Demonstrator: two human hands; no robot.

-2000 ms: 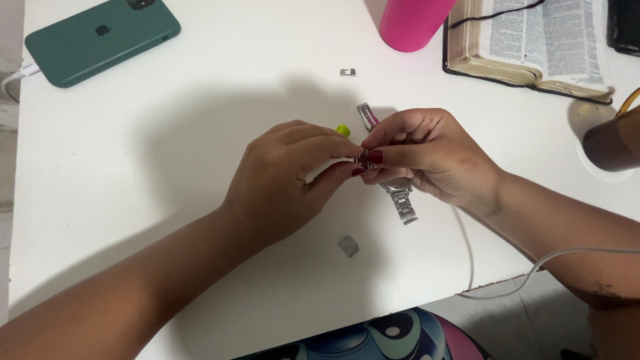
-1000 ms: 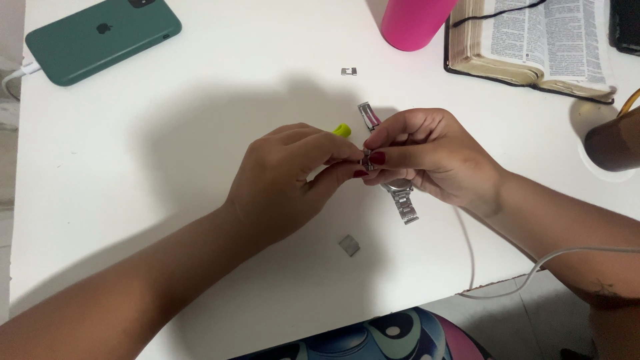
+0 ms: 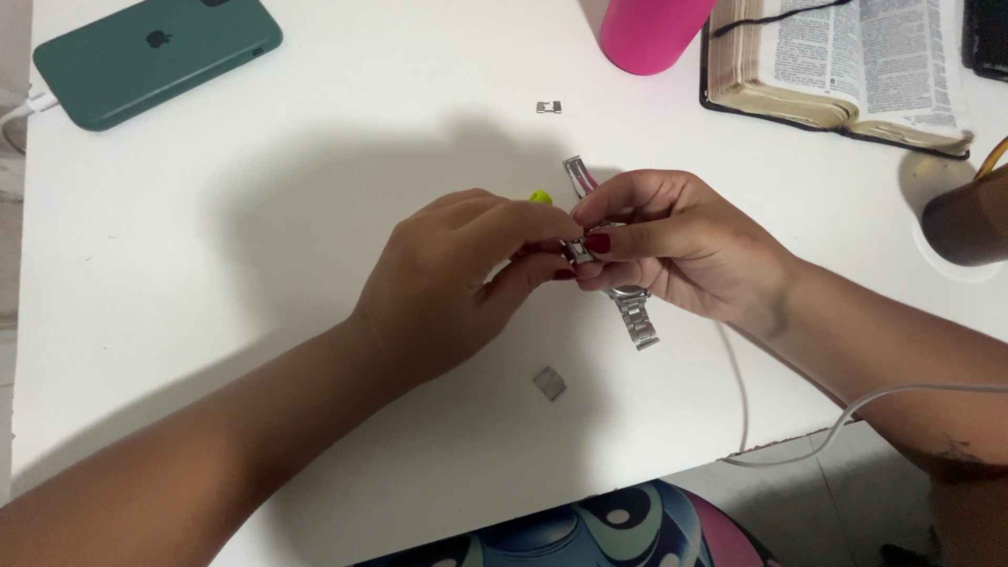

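Between the fingertips of my left hand [image 3: 465, 276] and my right hand [image 3: 685, 244] is a small silver metal watch link [image 3: 579, 250], pinched by both. Under my right hand lies a metal wristwatch [image 3: 636, 319]; its band sticks out above and below, and most of its case is hidden. A yellow-green object [image 3: 540, 197] shows just behind my left fingers, mostly covered. One loose metal link [image 3: 549, 107] lies farther back on the white table. A small grey, roughly square piece [image 3: 550, 383] rests on the table nearer to me.
A phone in a green case [image 3: 157, 63] with a white cable lies at the back left. A pink cylindrical container [image 3: 654, 35] and an open book [image 3: 835, 71] are at the back. A brown cup [image 3: 969, 216] stands at the right. A pale cord [image 3: 850, 413] crosses the front edge.
The small link turns slightly between my fingertips, and more of its face shows now. Both hands stay in nearly the same place.
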